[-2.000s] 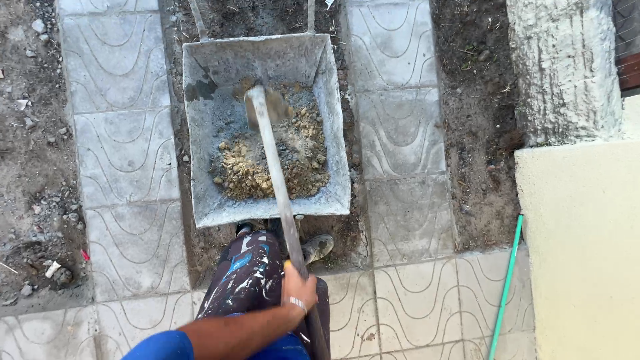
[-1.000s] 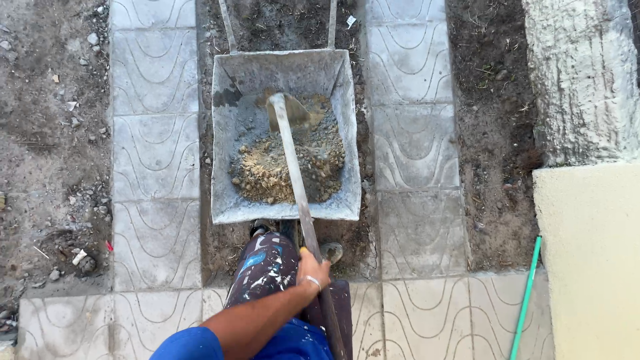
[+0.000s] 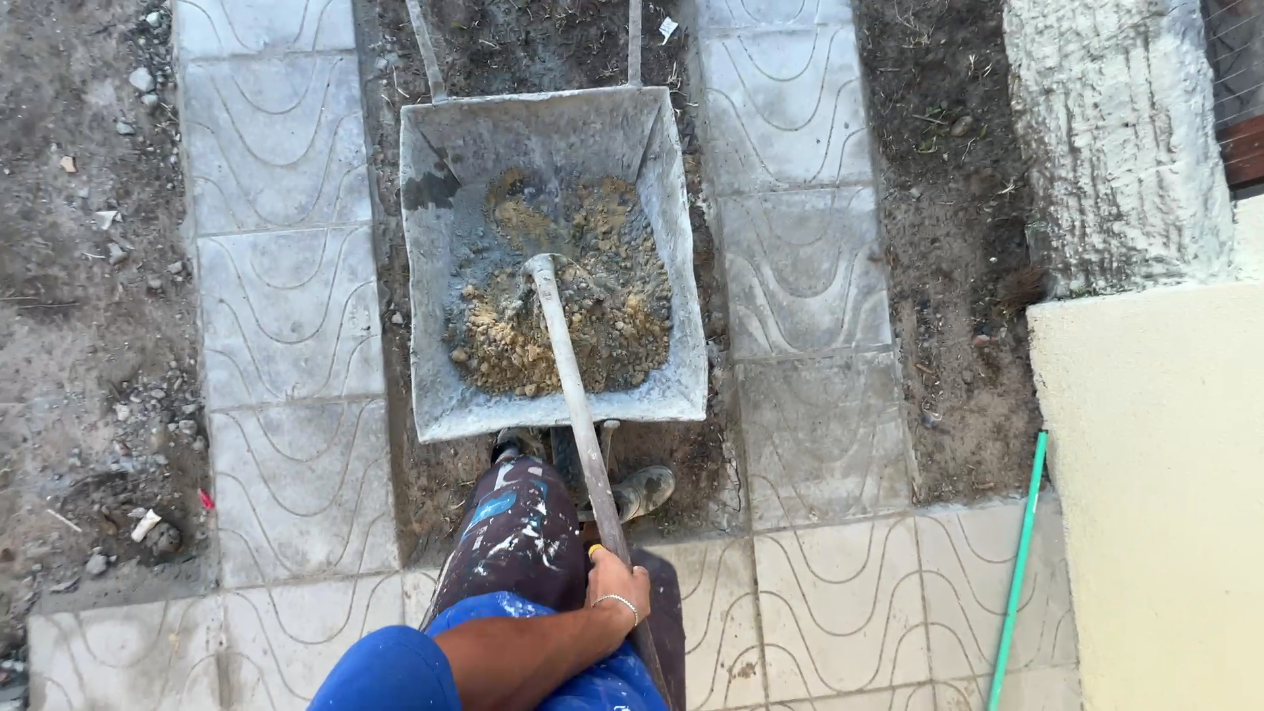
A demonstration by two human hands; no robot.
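My left hand (image 3: 619, 585) is closed around the wooden handle (image 3: 573, 380) of a hoe, in front of my paint-spattered trousers. The handle slopes up and away over the near rim of a grey metal wheelbarrow tray (image 3: 425, 326). Its far end stands in a mix of yellowish sand and grey powder (image 3: 617, 336) near the middle of the tray; the blade is mostly hidden there. Grey and ochre residue coats the tray's floor beyond it. My right hand is out of view, and the lower end of the handle runs out at the bottom edge.
Two bars (image 3: 634, 44) extend from the tray's far side. Patterned paving slabs (image 3: 286, 316) flank it, with bare soil (image 3: 89, 355) and stones at the left. My boot (image 3: 644, 492) is below the tray. A green pole (image 3: 1017, 573) lies by a cream surface (image 3: 1155, 474) at the right.
The hoe head has come from the far part of the tray toward me, to about its middle. Its blade, partly visible before, is now mostly hidden in the mix. My left hand keeps its hold.
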